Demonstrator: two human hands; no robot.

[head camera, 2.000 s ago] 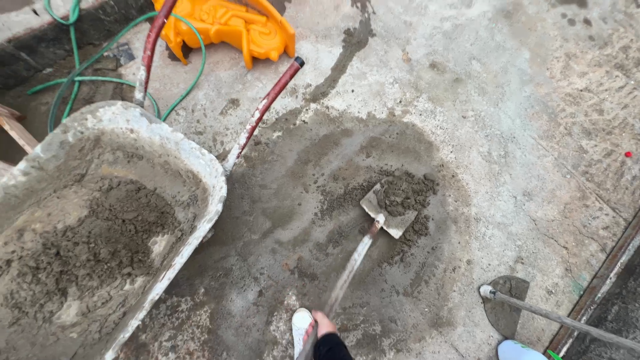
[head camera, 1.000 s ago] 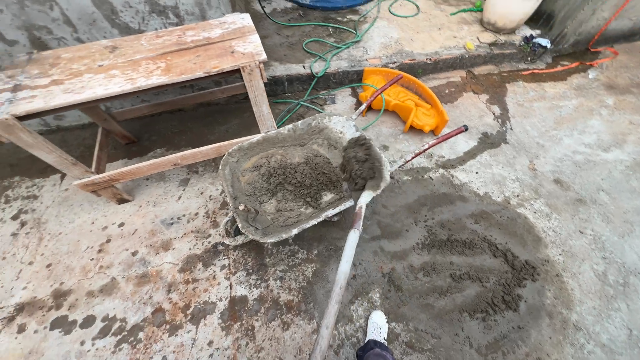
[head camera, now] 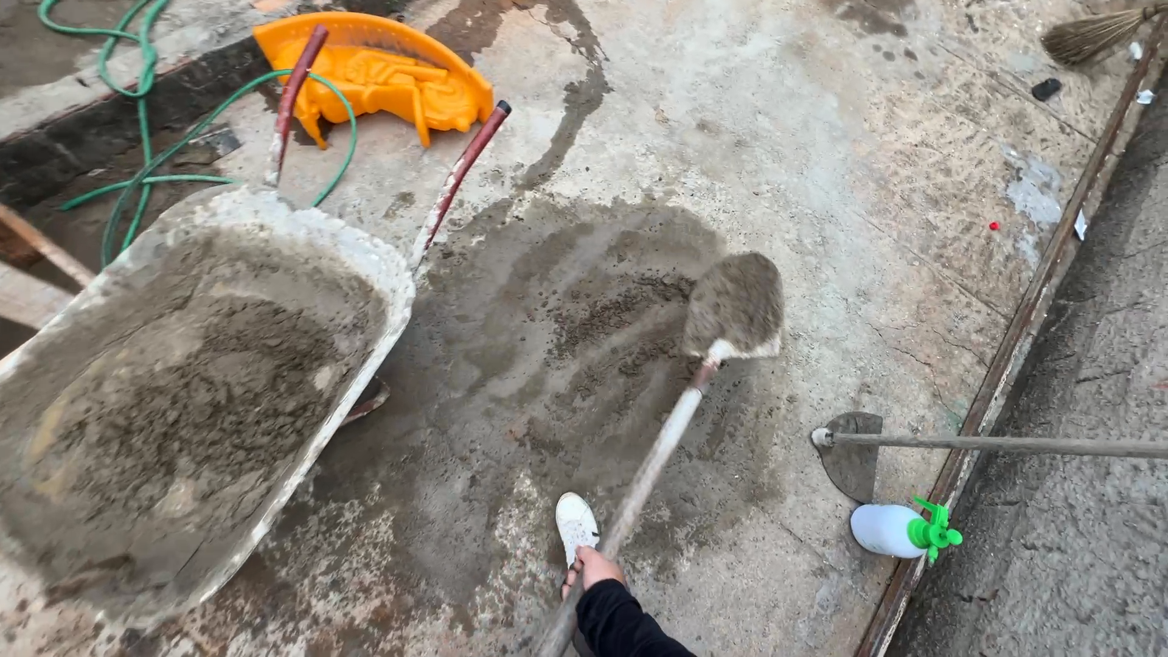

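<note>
My right hand (head camera: 595, 570), in a dark sleeve, grips the worn wooden handle of a shovel (head camera: 657, 447) near the bottom of the view. The shovel blade, loaded with wet grey mortar (head camera: 737, 297), is over the right part of the damp patch on the concrete floor. Thin remnants of mix (head camera: 620, 310) lie left of the blade. At the left is a wheelbarrow (head camera: 397, 315) with mortar (head camera: 219, 392) heaped in its tray; its red handles point up the view. My left hand is out of view.
A long-handled hoe (head camera: 853, 456) and a white spray bottle with green top (head camera: 885, 530) lie at right beside a rusty edge (head camera: 1004, 365). An orange plastic piece (head camera: 383, 78) and a green hose (head camera: 146, 137) are upper left, a broom (head camera: 1095, 35) upper right. A white shoe (head camera: 577, 525) stands near my hand.
The shovel blade was at the wheelbarrow's rim a second ago; now it is right of the wheelbarrow, over the floor, carrying mortar. The view has swung right.
</note>
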